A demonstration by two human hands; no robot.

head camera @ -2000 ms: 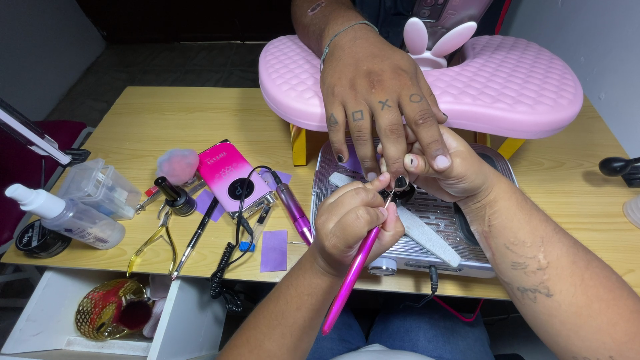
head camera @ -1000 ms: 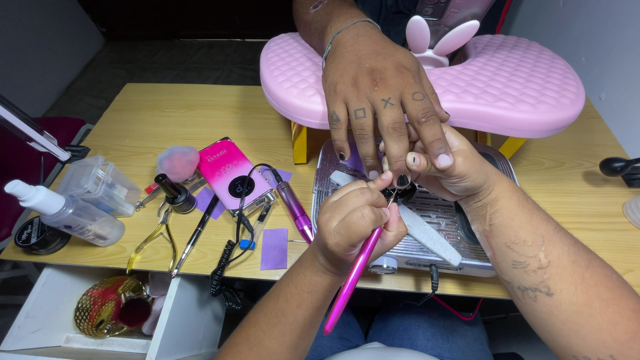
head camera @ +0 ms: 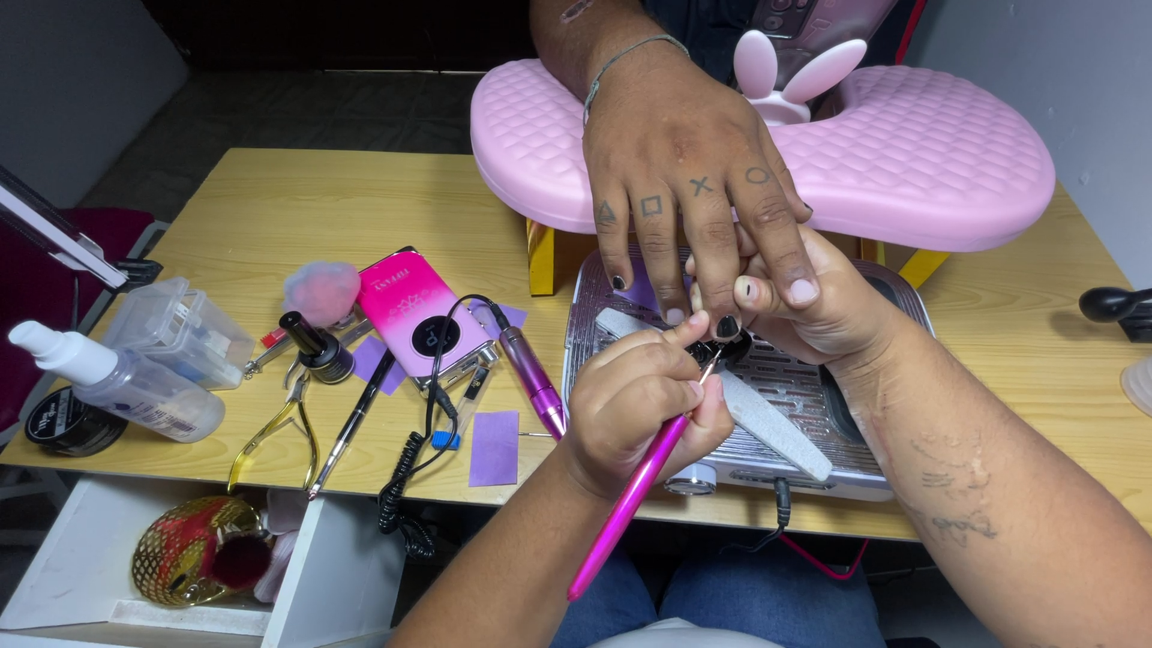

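My left hand [head camera: 643,409] grips a pink nail brush [head camera: 630,504], its fine tip beside the black-painted middle fingernail of another person's hand [head camera: 693,171]. From the right, my right hand [head camera: 810,297] holds that person's fingers, with my thumb near the middle fingertip. The index nail is pale, and the little fingernail bears black polish. Below the fingertips a grey nail file [head camera: 778,432] lies across a silver slotted nail dust collector [head camera: 864,454]. A small black item behind the brush tip is partly hidden.
A pink quilted hand rest [head camera: 945,162] stands behind. To the left lie a pink nail drill unit [head camera: 414,306], its handpiece [head camera: 533,378], gold cuticle nippers [head camera: 274,441], a black polish bottle [head camera: 315,351] and a spray bottle [head camera: 135,387]. An open drawer [head camera: 337,576] juts out at lower left.
The brush tip has shifted slightly around the other person's middle fingernail. Both my hands keep nearly the same places and holds.
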